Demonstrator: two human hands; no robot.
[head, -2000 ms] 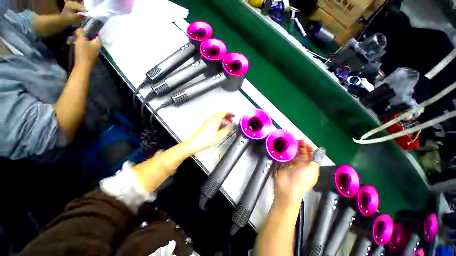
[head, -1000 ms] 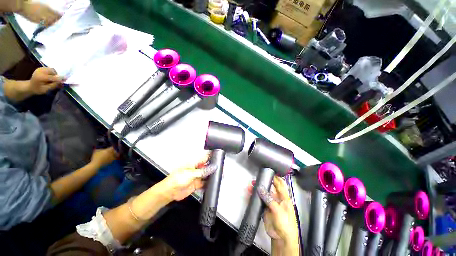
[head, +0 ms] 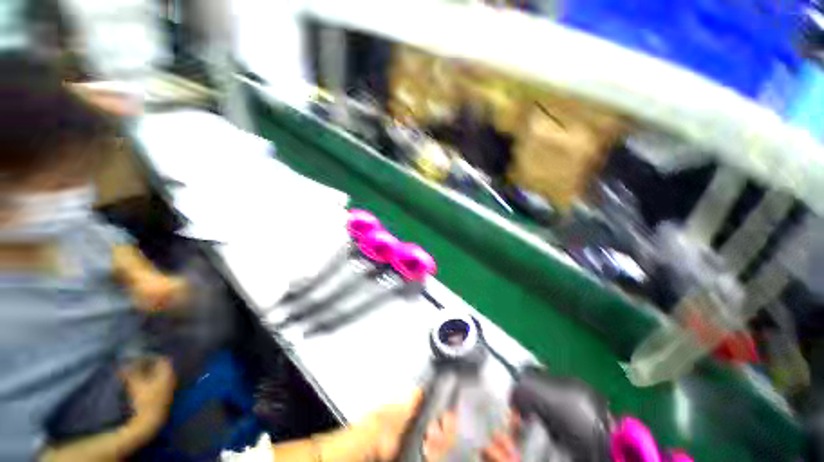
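The view is blurred. A grey hair dryer (head: 454, 337) is near the bottom centre, its round dark opening facing up toward me. My left hand (head: 384, 435) is around its handle, at the bottom edge. Another grey dryer head (head: 562, 408) is just to the right. My right hand (head: 502, 442) shows only as blurred fingers at the bottom edge, beside this second dryer; its grip cannot be made out. Several dryers with magenta rings (head: 413, 262) lie in a row on the white bench sheet (head: 370, 361), to the left.
A green strip (head: 488, 289) runs behind the bench. More magenta rings (head: 634, 444) show at bottom right. A seated person (head: 63, 316) is at left. Cartons (head: 556, 158), loose parts, a red container (head: 736, 346) and pale straps (head: 664, 354) are behind. White sheets (head: 217, 171) lie far left.
The camera view has tilted up, so my hands and the dryers sit lower and are partly cut off. The left dryer's head has turned from side-on to show its opening. The neighbour's hands have left the sheets.
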